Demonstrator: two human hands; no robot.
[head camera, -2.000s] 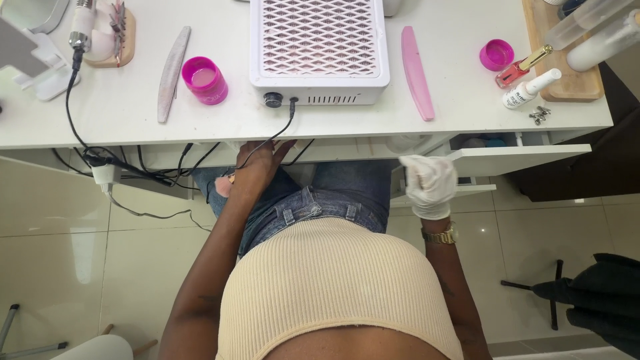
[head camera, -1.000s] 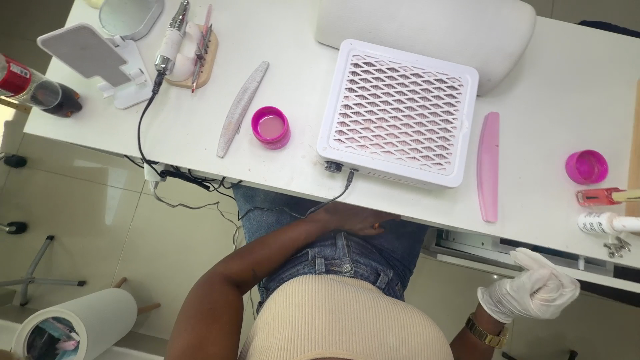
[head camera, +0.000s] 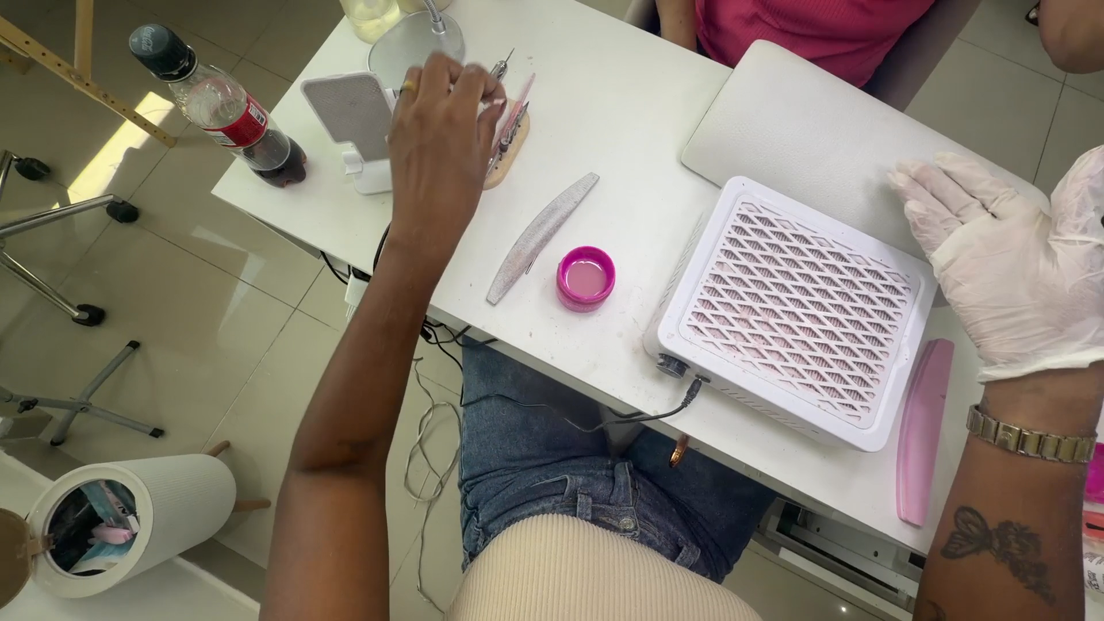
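My bare left hand (head camera: 444, 147) reaches over the far left of the white table, fingers bent down over the electric nail drill (head camera: 500, 69) and the wooden tool holder (head camera: 516, 147); whether it grips anything is hidden. My right hand (head camera: 1009, 241), in a white glove, is raised palm up at the right, above the corner of the white nail dust collector (head camera: 802, 310). Its fingers are spread a little and nothing shows in the palm. A grey nail file (head camera: 542, 237) and a pink jar (head camera: 586, 278) lie left of the collector, a pink nail file (head camera: 925, 431) right of it.
A cola bottle (head camera: 228, 116), a phone stand (head camera: 349, 116) and a round mirror (head camera: 410, 47) stand at the left end. A white cushion (head camera: 828, 138) lies behind the collector. A person in pink (head camera: 802, 34) sits opposite. The collector's cable (head camera: 638, 418) hangs over the front edge.
My left hand has moved from my lap to the tool holder. My gloved right hand has risen from beside the drawer to above the table. The view has swung left.
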